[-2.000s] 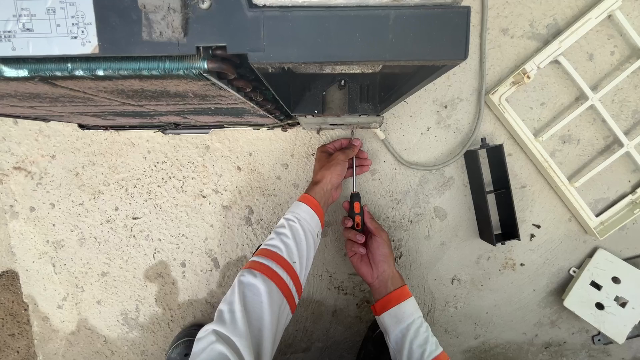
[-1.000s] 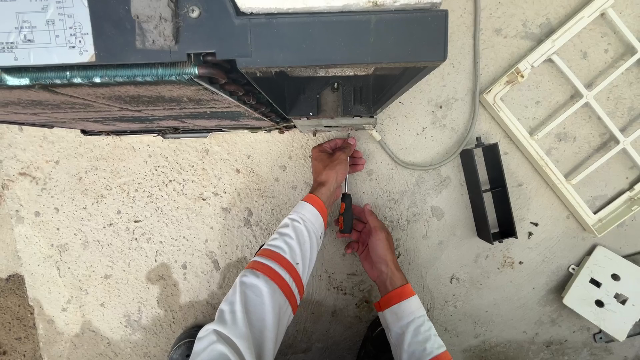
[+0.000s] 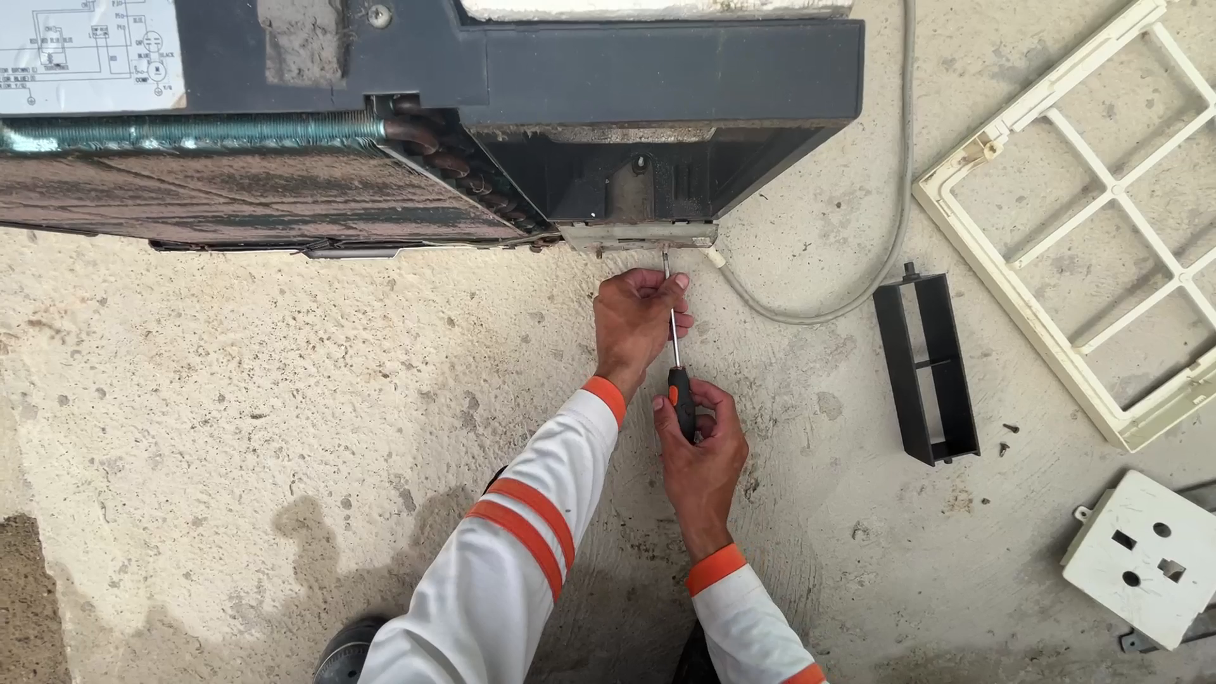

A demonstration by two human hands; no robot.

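Observation:
A window air conditioner (image 3: 665,71) with an exposed finned coil (image 3: 237,185) fills the top left. A screwdriver (image 3: 680,399) with a black and orange handle points up at the metal bracket (image 3: 638,235) on the unit's lower edge; its tip is near that edge. My left hand (image 3: 641,318) steadies the steel shaft between thumb and fingers close to the tip. Lower down, my right hand (image 3: 703,456) grips the handle with thumb and fingers. A grey power cord (image 3: 836,313) runs out beside the bracket.
On the concrete floor at right lie a black plastic louver frame (image 3: 926,366), small screws (image 3: 1007,439), a cream plastic grille frame (image 3: 1016,294) and a white control panel plate (image 3: 1145,556) with holes. A dark shoe (image 3: 350,651) shows at the bottom.
My right hand's fingers, loosened from the screwdriver handle one second ago, are closed round it again. My left hand has stayed at the shaft.

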